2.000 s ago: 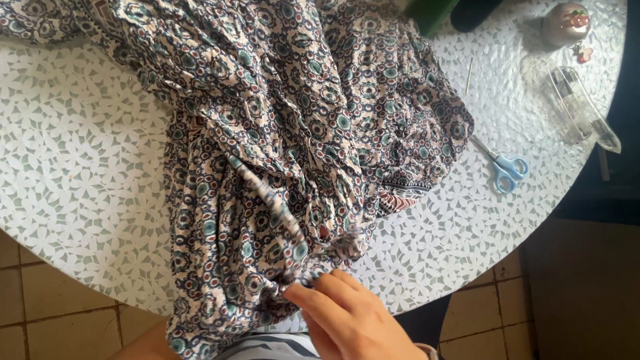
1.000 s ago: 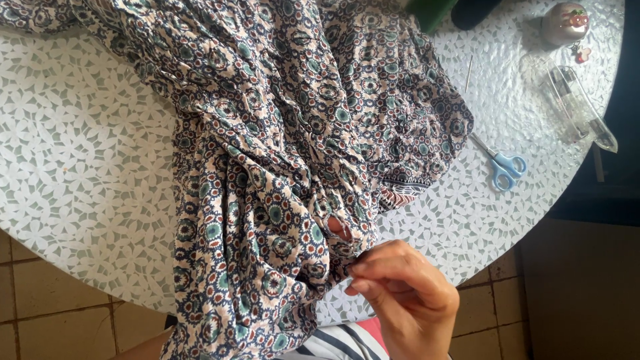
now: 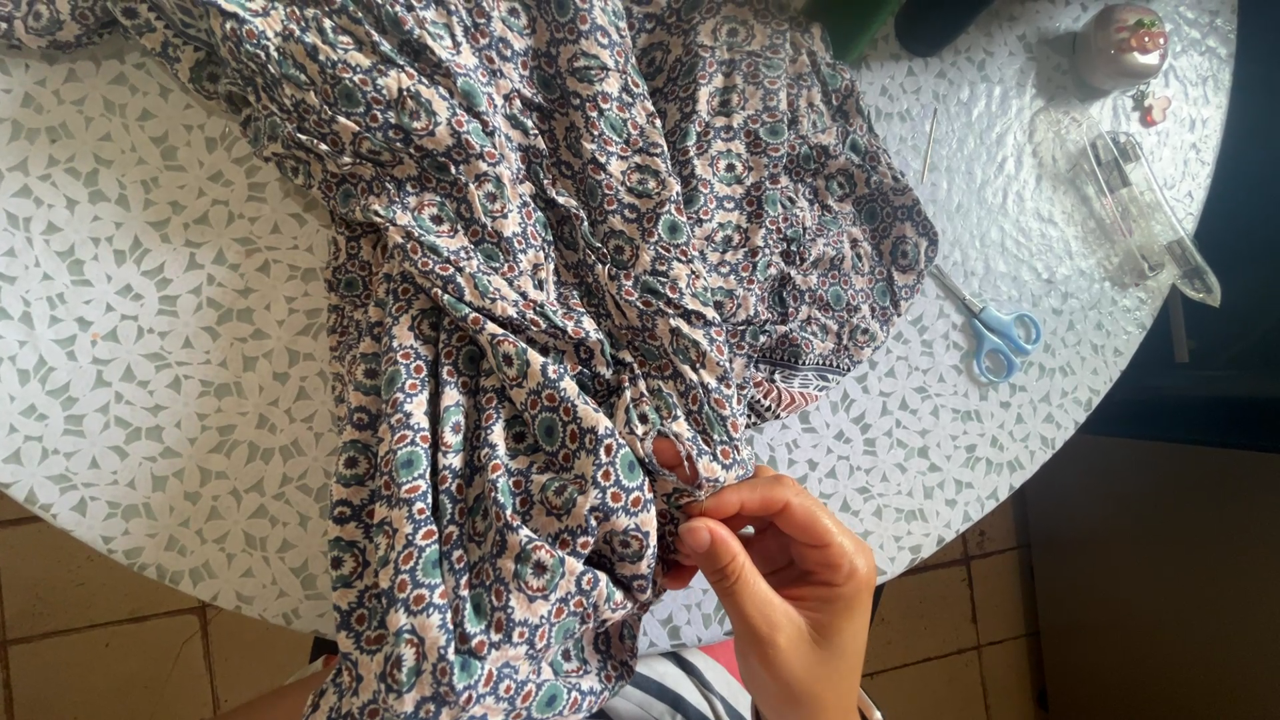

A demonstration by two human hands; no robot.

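A crumpled patterned cloth point(image 3: 540, 300), printed in navy, cream, green and rust, lies across the table and hangs over its near edge. My right hand point(image 3: 785, 565) is at the lower edge of a small hole in it, with thumb and forefinger pinched together there; a thin strand or needle shows faintly at the fingertips. Of my left hand point(image 3: 672, 458), only a bit of finger shows through the hole; the cloth hides the rest. Light-blue-handled scissors point(image 3: 1000, 335) lie right of the cloth, blade tips near or beneath its edge.
The round table wears a white floral-patterned cover point(image 3: 170, 350). A thin metal rod point(image 3: 930, 145) lies above the scissors. Farther right are a clear plastic case point(image 3: 1140, 205), a rounded container point(image 3: 1122, 48) and a small charm point(image 3: 1155, 108). Dark and green objects stand at the top edge.
Two seconds ago my right hand was lower and farther left, at gathered cloth. It has moved to the hole, where a finger now shows through the opening.
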